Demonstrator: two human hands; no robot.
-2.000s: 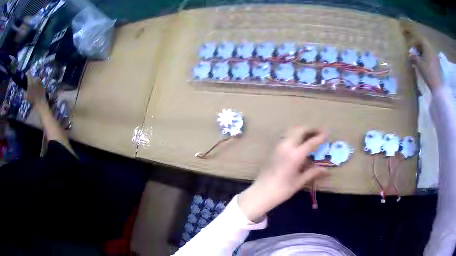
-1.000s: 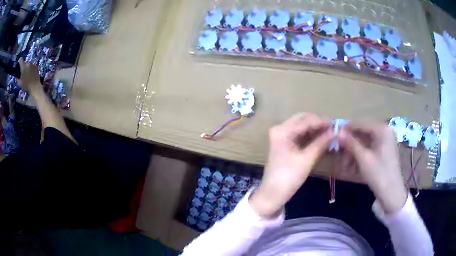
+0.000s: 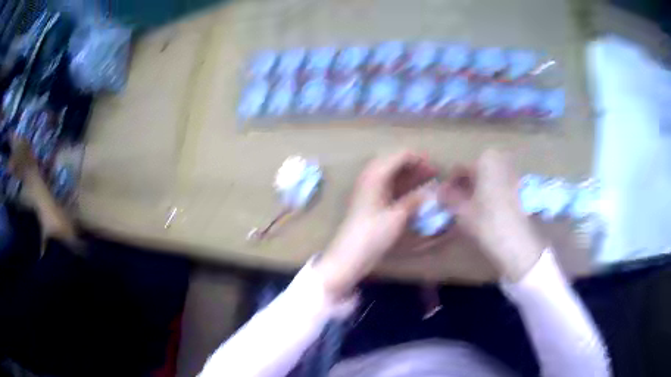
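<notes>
The view is blurred. My left hand (image 3: 379, 210) and my right hand (image 3: 489, 206) meet over the cardboard, with a small blue-silver motor (image 3: 432, 219) between their fingertips. Its leads hang towards me over the bench's front edge. Whether a white gear is on this motor cannot be told. A motor with a white gear (image 3: 294, 174) lies to the left of my left hand, its leads trailing to the lower left. Several motors without visible wheels (image 3: 555, 197) lie in a row to the right of my right hand.
A clear tray (image 3: 401, 116) with two rows of wired motors lies behind my hands. A white sheet (image 3: 633, 147) covers the right end. A clear bag (image 3: 101, 55) lies at far left. Another person's hand (image 3: 33, 180) is at the left. Brown cardboard (image 3: 147, 147) covers the bench.
Two seconds ago my left hand was over the motors and my right hand at the far right. Both then came together at a motor and still hold it. The camera view has shifted.
</notes>
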